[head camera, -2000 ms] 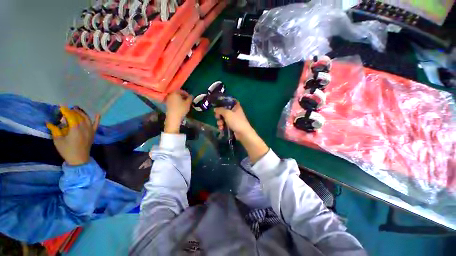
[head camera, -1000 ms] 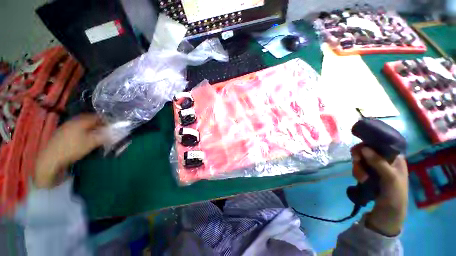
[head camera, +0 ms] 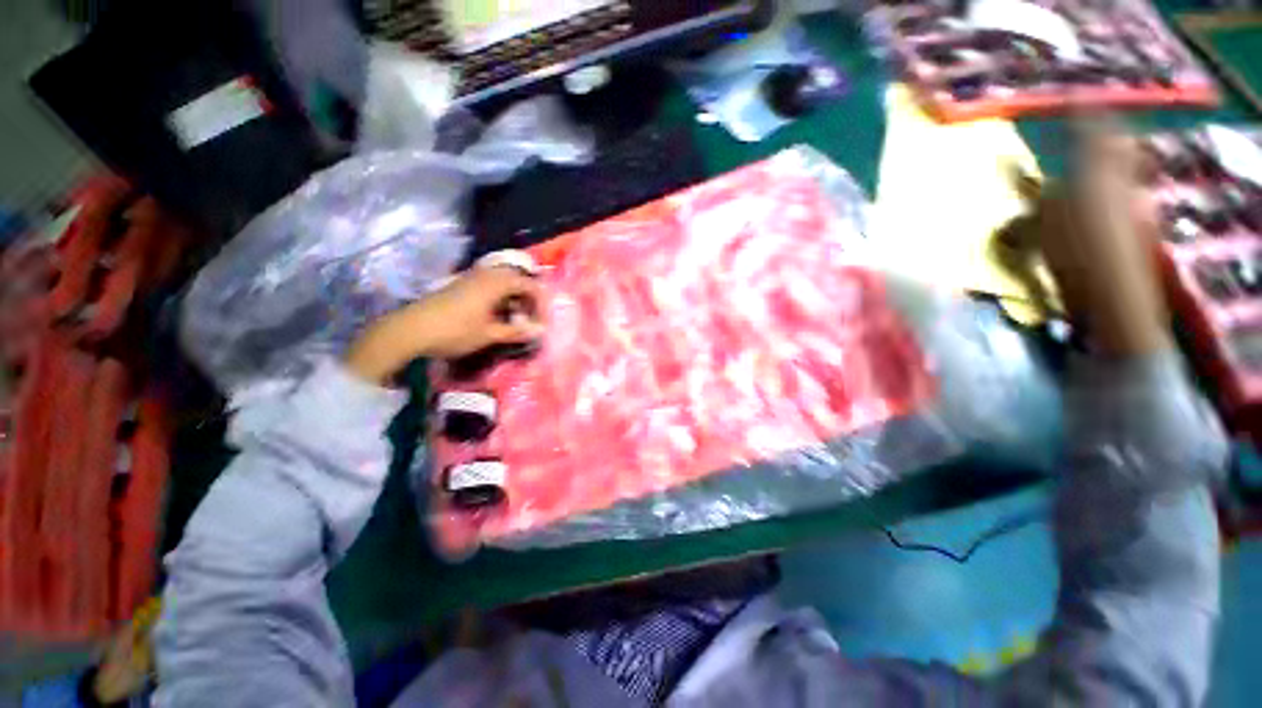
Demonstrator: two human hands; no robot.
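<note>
A red-orange pocket tray (head camera: 464, 533) lies on the green bench under shiny clear film (head camera: 692, 346). Two smartwatches (head camera: 473, 481) with white perforated bands show near its left edge, and a white band shows behind my left hand (head camera: 485, 311). My left hand is over the tray's left column with fingers curled; whether they hold a watch is hidden. My right hand (head camera: 1086, 228) is raised at the right, blurred, over the cream-yellow sheet (head camera: 934, 180). Something dark shows at its fingers, too blurred to tell.
Crumpled clear plastic (head camera: 325, 263), a keyboard (head camera: 595, 187) and a black box with a white label (head camera: 222, 111) lie behind and left. Red trays (head camera: 69, 484) are stacked at left. Filled trays (head camera: 1080, 104) stand at right. A mouse (head camera: 796, 90) and thin cord (head camera: 955, 553) show.
My left hand has moved right, from beside the stack onto the tray's left column. My right hand has moved up, from the bench's front edge towards the cream-yellow sheet; the scanner is no longer clear to see.
</note>
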